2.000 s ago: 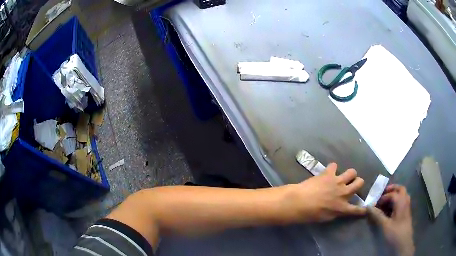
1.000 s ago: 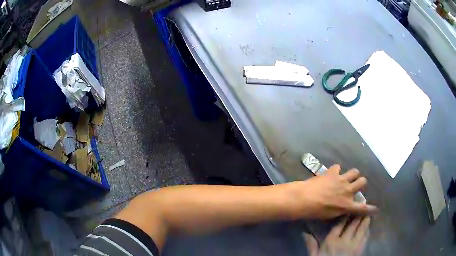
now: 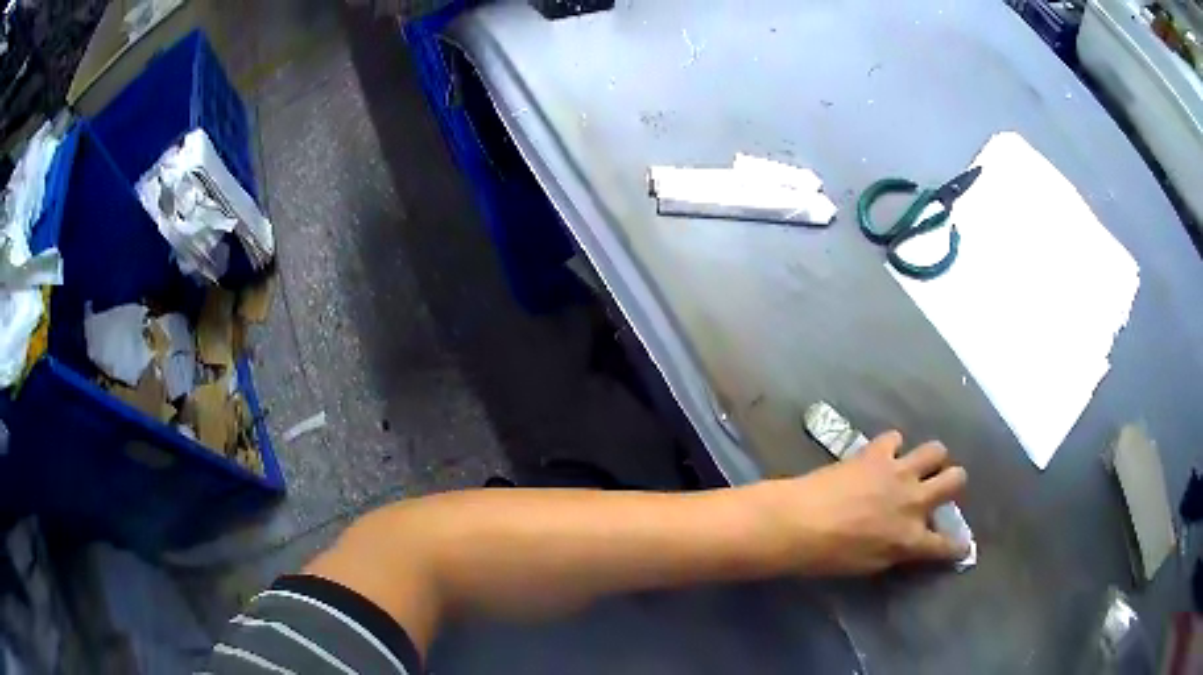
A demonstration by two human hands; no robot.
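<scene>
My left hand (image 3: 881, 508) lies across a narrow strip on the table and holds it down with the fingertips. The silvery, rounded end of the pressing template (image 3: 831, 429) sticks out beyond the fingers. The white folded fabric piece (image 3: 960, 539) shows at the near end, beside the fingertips; its middle is hidden under the hand. A blurred silver object, perhaps the tip of the iron (image 3: 1119, 620), shows at the bottom right, with a reddish patch at the picture's edge. My right hand cannot be made out.
On the grey table (image 3: 739, 317) lie folded white strips (image 3: 743, 193), green-handled scissors (image 3: 910, 227) overlapping a large white sheet (image 3: 1036, 303), and a beige piece (image 3: 1140, 501). A dark block (image 3: 570, 5) is at the far edge. Blue crates (image 3: 145, 442) with scraps stand on the floor left.
My right hand worked at the fabric, then left the strip and went out of clear view. The raised white fabric end now lies flat. The blurred silver object has appeared at the bottom right.
</scene>
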